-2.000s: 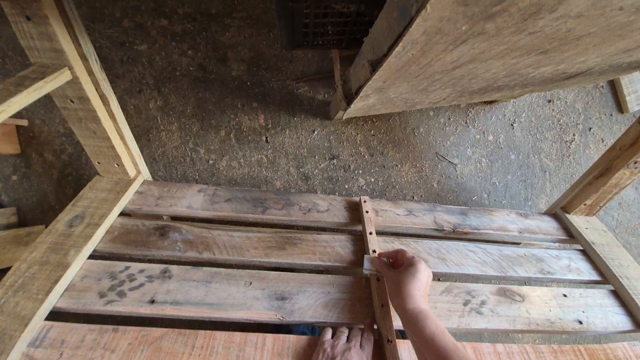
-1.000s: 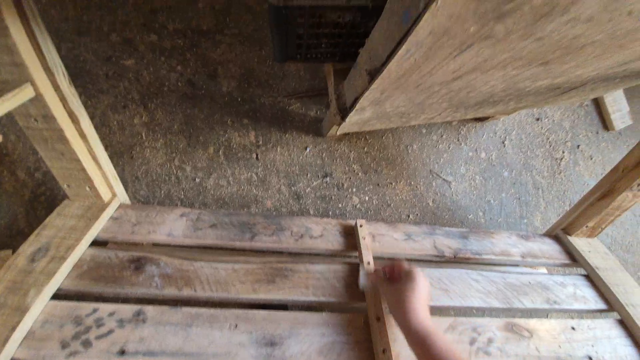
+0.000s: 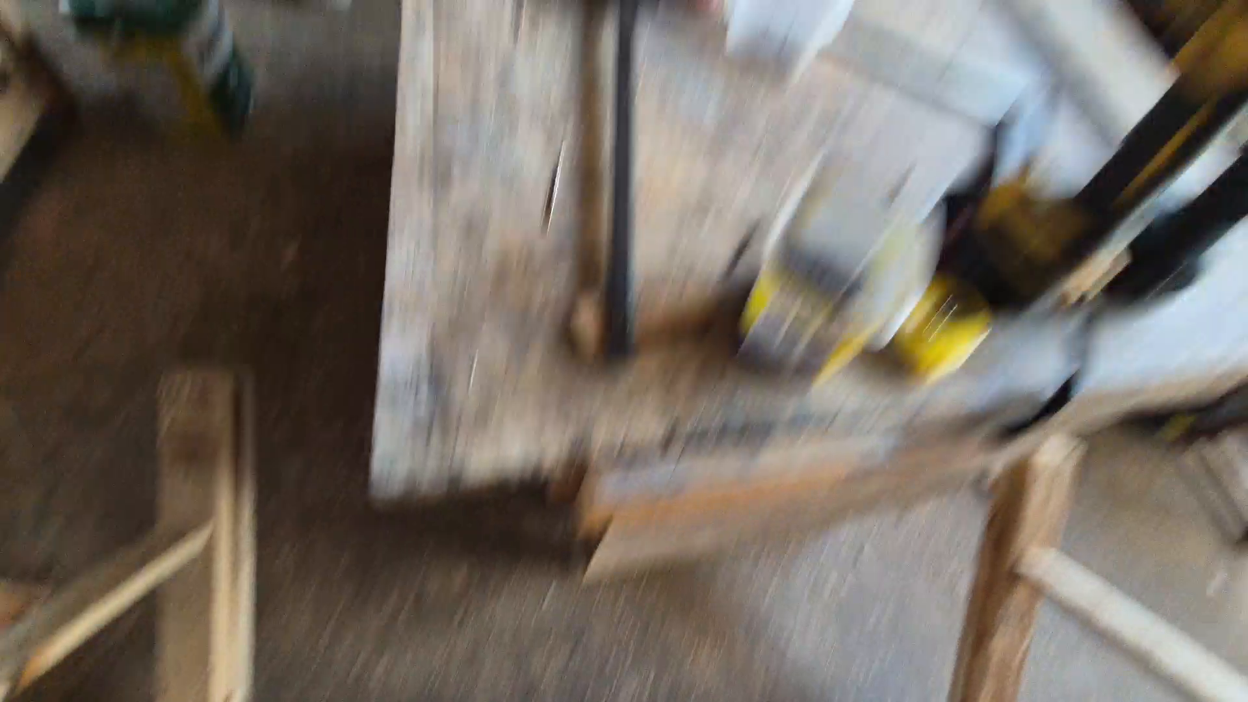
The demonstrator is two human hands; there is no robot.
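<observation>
Neither of my hands shows clearly in the head view, which is strongly blurred. A worn wooden workbench top [image 3: 507, 409] fills the upper middle. Two long thin bars, one brown [image 3: 590, 175] and one black [image 3: 622, 195], lie side by side on it. To their right is a white and yellow container [image 3: 829, 263], with a round yellow object [image 3: 943, 327] close beside it. Black and yellow tools [image 3: 1033, 224], too blurred to name, lie at the upper right. The slatted wooden surface is out of view.
A wooden post with a slanting brace [image 3: 195, 585] rises at the lower left. Another wooden post [image 3: 1019, 575] with a crossbar stands at the lower right. A green and yellow object [image 3: 190, 58] is at the upper left, above the brown floor [image 3: 292, 253].
The view has swung up to the bench top. The slats and the drilled wooden strip, where my right hand was, have left the frame. My left hand, on the slats two seconds ago, is also out of view.
</observation>
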